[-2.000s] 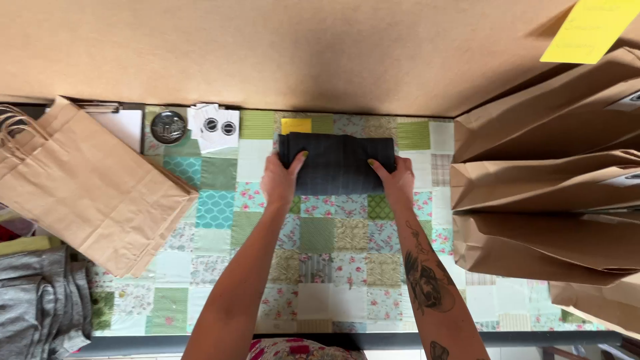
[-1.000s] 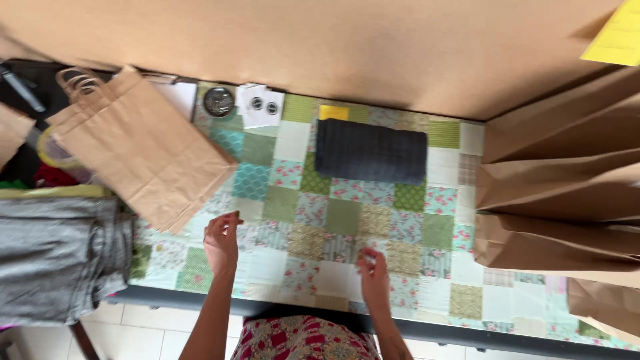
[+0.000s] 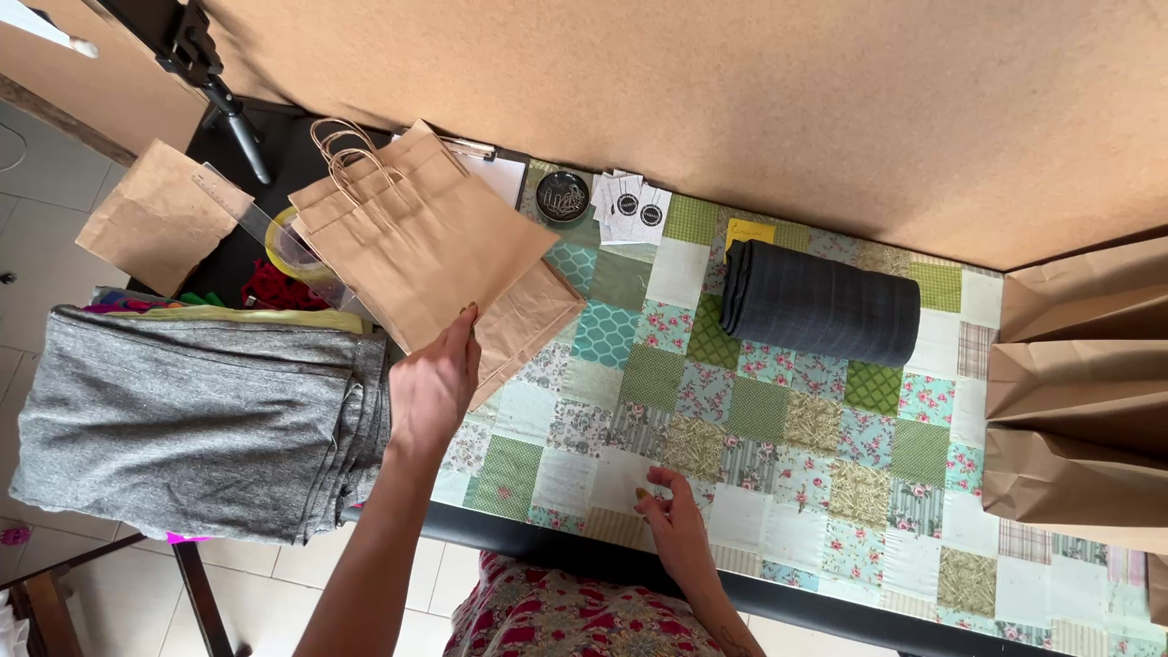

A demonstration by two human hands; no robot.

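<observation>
My left hand (image 3: 436,381) pinches the lower right edge of the top kraft paper bag (image 3: 438,246), which has twisted paper handles and is turned askew over other flat bags. Over the near part of the patchwork cloth (image 3: 652,374) my right hand (image 3: 673,516) is held with fingers apart and nothing in them. A folded dark grey cloth (image 3: 821,303) lies toward the back of the patchwork, with a yellow note (image 3: 750,232) behind its left end.
Standing brown paper bags (image 3: 1077,383) line the right side. Folded grey fabric (image 3: 201,420) is piled at left. Behind are a dish of paper clips (image 3: 562,197), printed cards (image 3: 630,208), a clipboard (image 3: 497,173) and a tall board (image 3: 730,109). A small tripod (image 3: 239,132) stands back left.
Both hands have let go of the dark folded cloth and moved back toward me. My left hand has then reached the paper bags and shifted the top one. The view has swung left.
</observation>
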